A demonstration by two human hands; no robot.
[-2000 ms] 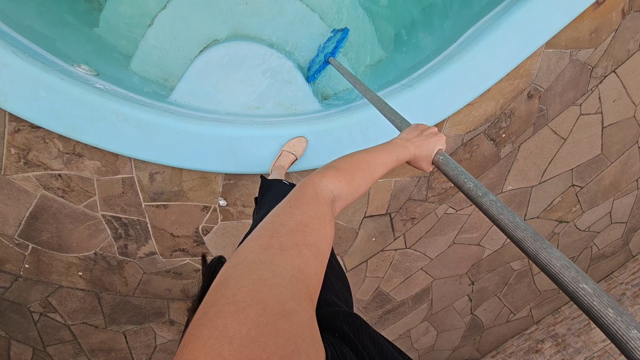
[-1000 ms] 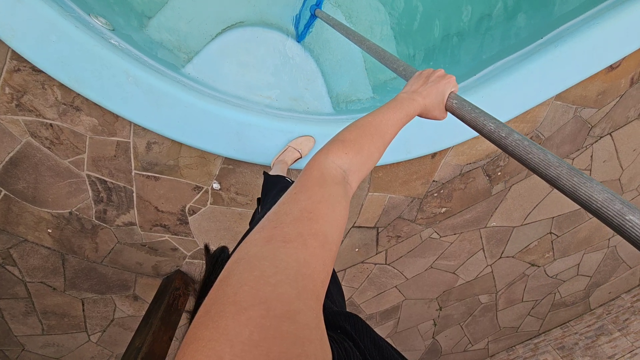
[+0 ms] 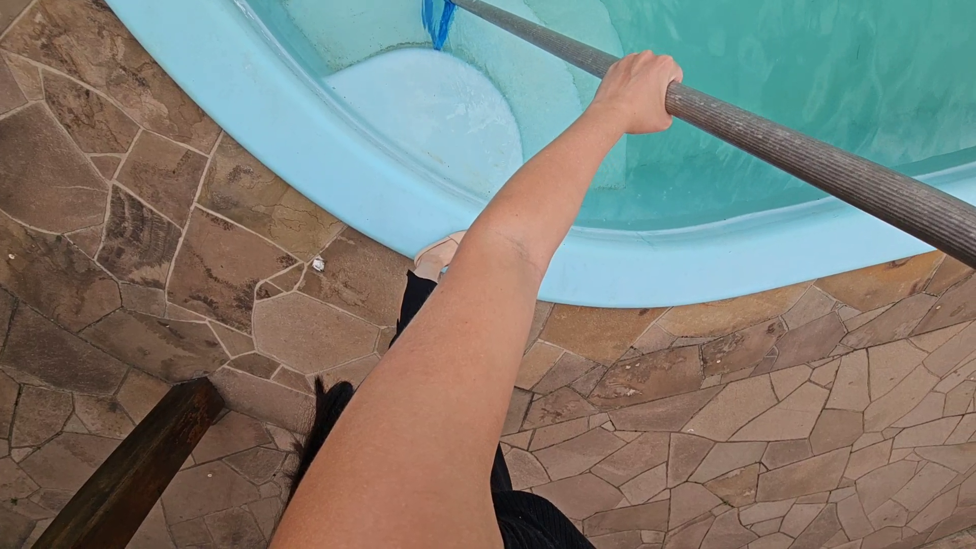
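My left hand (image 3: 639, 93) is closed around a long grey ribbed pole (image 3: 808, 164), its arm stretched out over the pool's rim. From the fist the pole runs up and left to a blue pool-cleaning head (image 3: 438, 21), partly cut off by the top edge. That head is over the pale submerged steps, by the rounded light-blue step (image 3: 438, 114). Toward the lower right the pole's thick end leaves the frame. My right hand is out of view. Turquoise water (image 3: 762, 91) fills the pool beyond the pole.
The light-blue pool rim (image 3: 648, 271) curves across the view. Irregular stone paving (image 3: 724, 442) surrounds it. My light shoe (image 3: 441, 248) is against the rim. A dark wooden beam (image 3: 137, 473) stands at lower left. A small white scrap (image 3: 318, 264) lies on the stones.
The blue head has shifted toward the top left of the view, and the pole lies at a shallower slant. The wooden beam has come into view. My left hand has kept its hold.
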